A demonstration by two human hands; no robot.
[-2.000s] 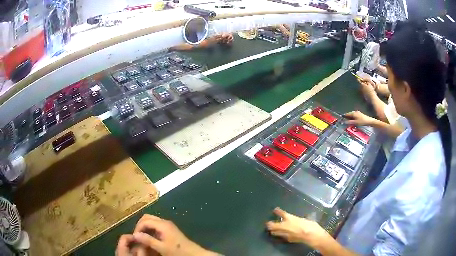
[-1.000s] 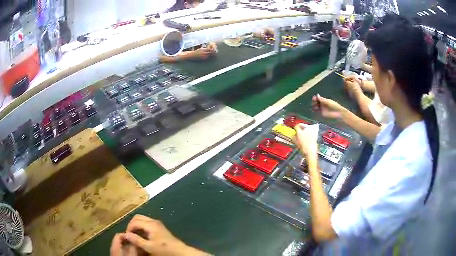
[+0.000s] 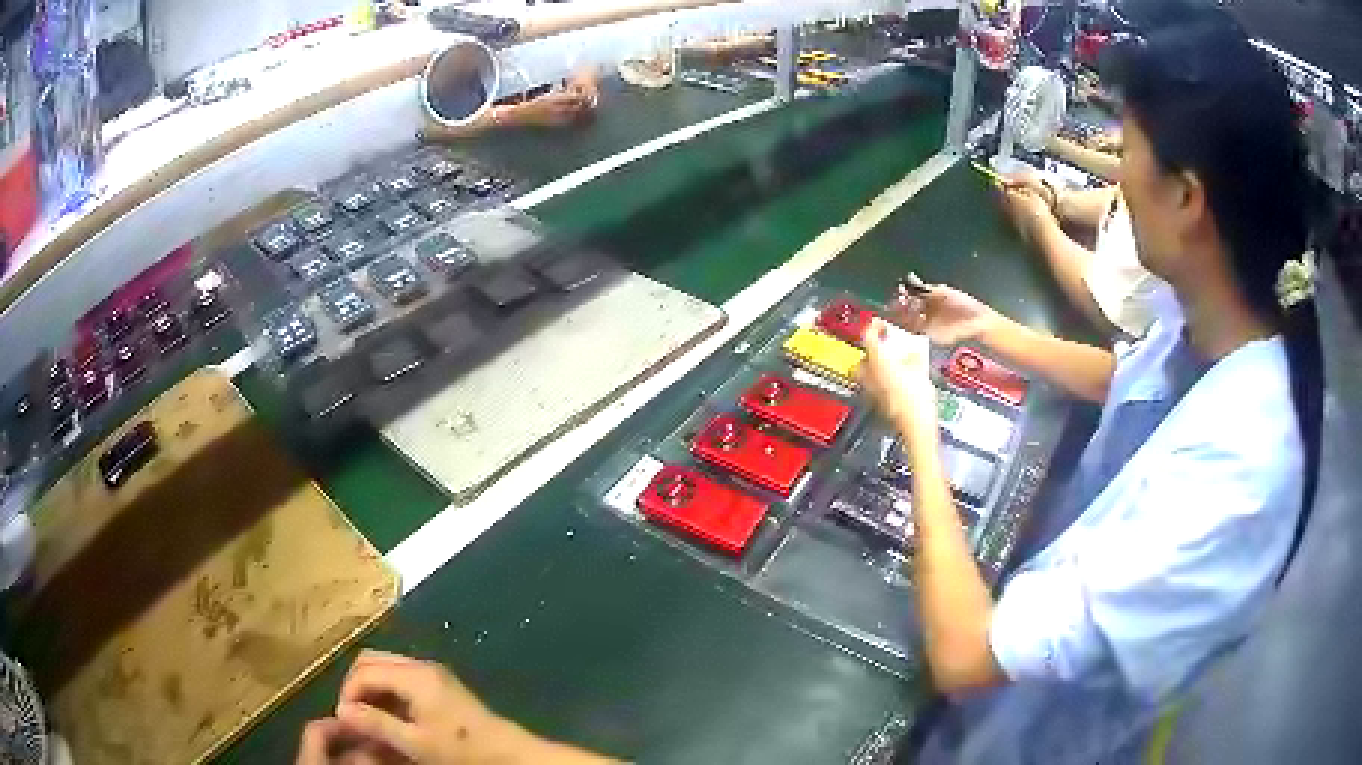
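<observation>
My right hand (image 3: 426, 714) is at the bottom edge, fingers curled over the bench. My left hand (image 3: 332, 741) is beside and partly under it, mostly cut off by the bottom edge. The fingers of both hands meet; no object shows in them, and the insides of the hands are hidden. To the right, a clear blister tray (image 3: 807, 605) lies on the green bench. It holds several red handsets or covers (image 3: 705, 510), a yellow one (image 3: 825, 354) and dark or silvery ones.
A person in light blue (image 3: 1180, 493) sits at the right, hands over the tray. A stained wooden board (image 3: 224, 590) with one dark handset (image 3: 129, 453) lies left. A pale board (image 3: 560, 381) and clear trays of devices (image 3: 351, 247) lie beyond a white strip. A shelf edge (image 3: 299, 112) runs above.
The view has shifted, so the bench things sit further left. The neighbour's hands have risen from the bench and tray side to hold something small and whitish over the tray. My hands stay together.
</observation>
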